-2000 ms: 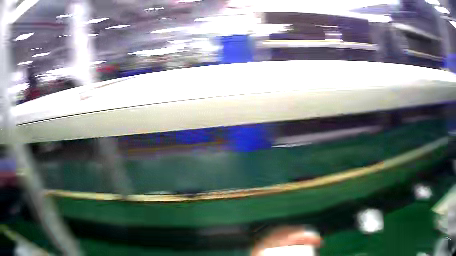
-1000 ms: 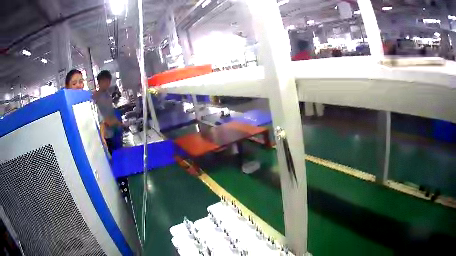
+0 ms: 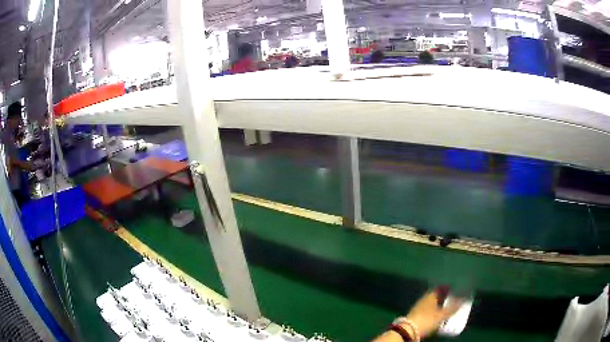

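Note:
My left hand (image 3: 431, 311), bare and with a reddish band at the wrist, reaches in from the bottom edge, right of centre. It is blurred, and its fingers are on a white adapter-like block (image 3: 457, 319) above the green surface. White outlet adapters (image 3: 164, 310) stand in tight rows at the lower left, their dark metal prongs up. My left hand is well to the right of these rows. My right hand is not seen.
A white shelf (image 3: 401, 123) on pale posts (image 3: 214, 200) crosses the view. A dark tool or cord hangs on the near post. A white object (image 3: 585, 322) is cut off at lower right. A person (image 3: 15, 150) is at far left.
The view has swung right since one second ago, so the machine is mostly out and the adapter rows sit further left. My left hand with the white block has come into view.

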